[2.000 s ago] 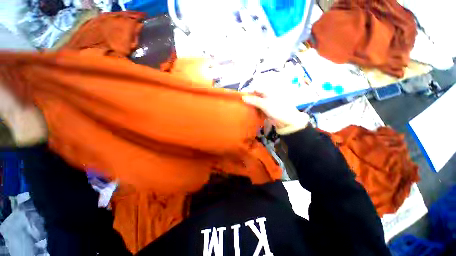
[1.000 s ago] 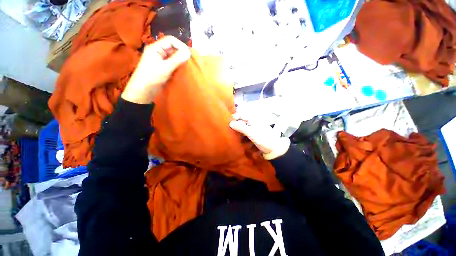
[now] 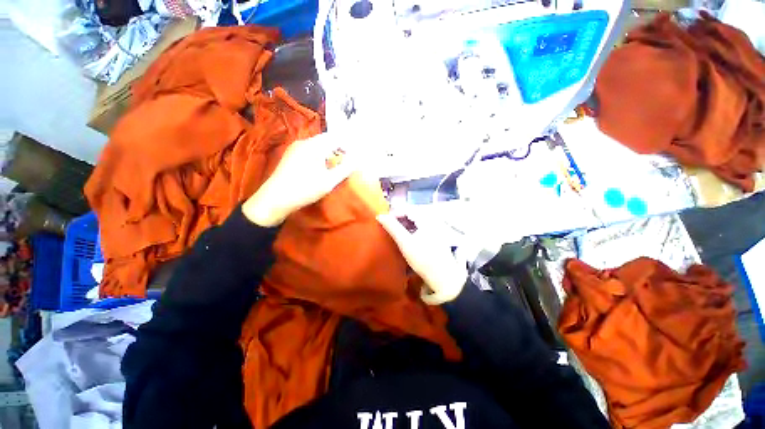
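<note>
A rust-orange cloth [image 3: 335,251] lies from the machine's front edge down over my lap. My left hand [image 3: 304,180] holds its upper left part close to the sewing machine [image 3: 403,92]. My right hand [image 3: 426,255] holds its right edge near the table's front edge. The fingertips of both hands are washed out by the bright lamp. The presser foot and needle cannot be made out in the glare. The machine's blue control panel [image 3: 555,54] shows at the top.
A large orange pile [image 3: 180,142] lies at the left, another [image 3: 684,92] on the table beyond the machine, and a crumpled one [image 3: 650,335] at lower right. Blue discs [image 3: 625,201] are on the white table. Pale cloth [image 3: 84,360] and a blue crate [image 3: 80,260] are at lower left.
The cloth, first stretched out wide to the left, now hangs gathered between my hands. My left hand has come in towards the machine, near my right hand. The view has shifted, showing more of the machine.
</note>
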